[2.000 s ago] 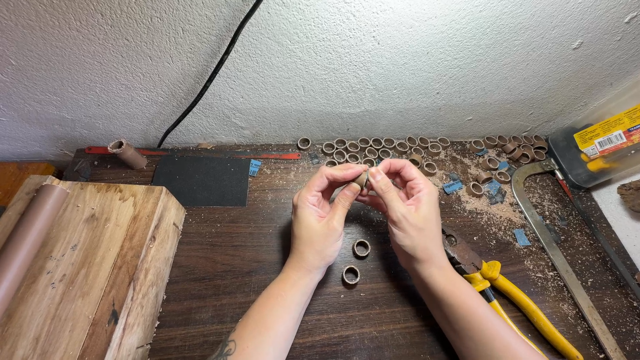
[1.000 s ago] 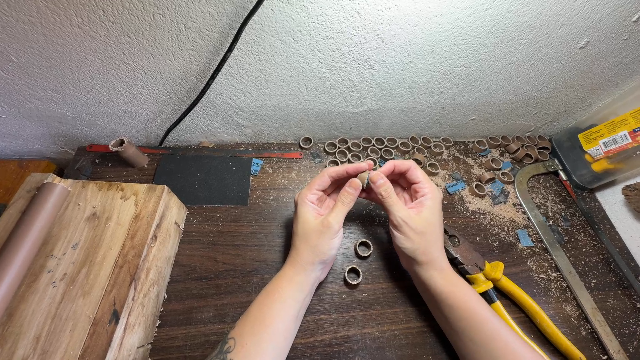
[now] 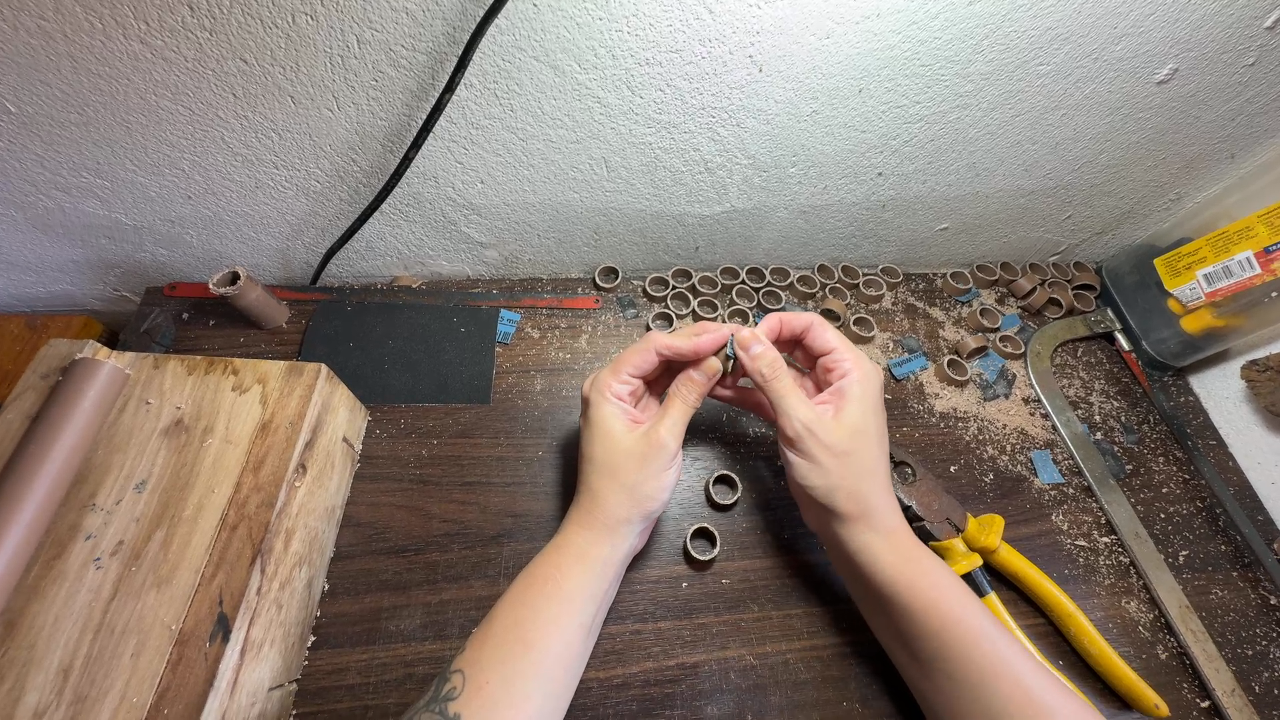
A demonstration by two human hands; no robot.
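My left hand (image 3: 640,420) pinches a small brown ring (image 3: 724,360) between thumb and fingers, at the middle of the view. Meeting it from the right, my right hand (image 3: 825,410) pinches a small piece of blue-backed sandpaper (image 3: 731,347) at the ring's edge. The fingertips hide most of both. Below the hands, two loose rings (image 3: 723,488) (image 3: 702,542) lie on the dark wood-grain table. Many more cut rings (image 3: 744,295) stand in rows along the wall, beyond my hands.
Yellow-handled pliers (image 3: 1040,590) lie beside my right forearm, left of a hacksaw frame (image 3: 1110,480). Sawdust and sandpaper scraps (image 3: 908,364) surround it. A plastic box (image 3: 1190,290) is at right. Black sandpaper (image 3: 398,350), a saw blade (image 3: 540,299), a short tube (image 3: 250,298) and a wooden block (image 3: 230,510) are left.
Blue backing of the sandpaper piece now shows between my fingertips. Both hands remain together in about the same place; the two loose rings have not moved on the table.
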